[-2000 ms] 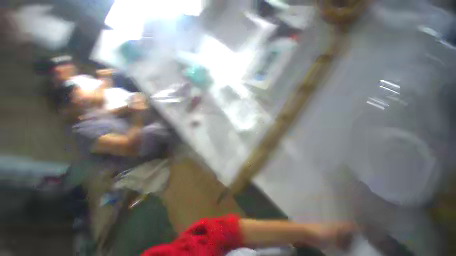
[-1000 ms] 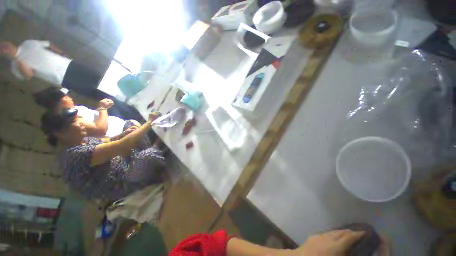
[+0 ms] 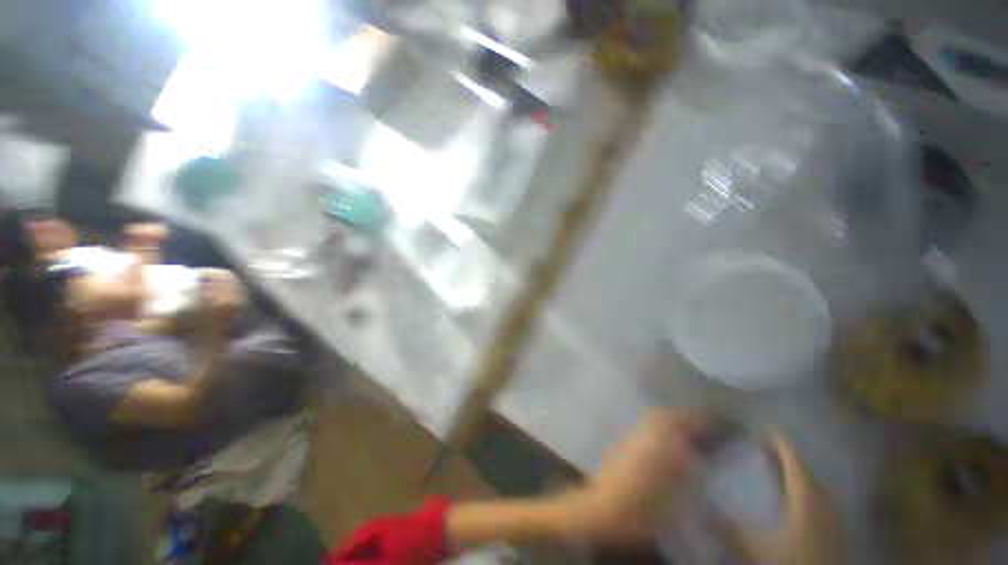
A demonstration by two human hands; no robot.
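Observation:
The view is tilted and blurred. My left hand [image 3: 641, 480], in a red sleeve, reaches in from the lower left and holds the left side of a pale, rounded housing [image 3: 746, 483] with a dark part at its top. My right hand [image 3: 805, 510] curls around its right side, cut off by the bottom edge. A shallow white disc [image 3: 752, 322] lies on the table just beyond my hands. Two gold base shells [image 3: 915, 355] with dark centres lie to the right.
A clear plastic bag [image 3: 741, 190] lies beyond the disc. A brown strip [image 3: 547, 265] crosses the pale table. Another gold shell [image 3: 639, 42] and a white bowl [image 3: 752, 24] are at the top. Seated people [image 3: 155, 364] are at the left, near a bright light.
The view has shifted, so things sit further left. My left hand was on a dark brown cover; now both hands show around the pale housing. The seated person's extended arm is drawn in.

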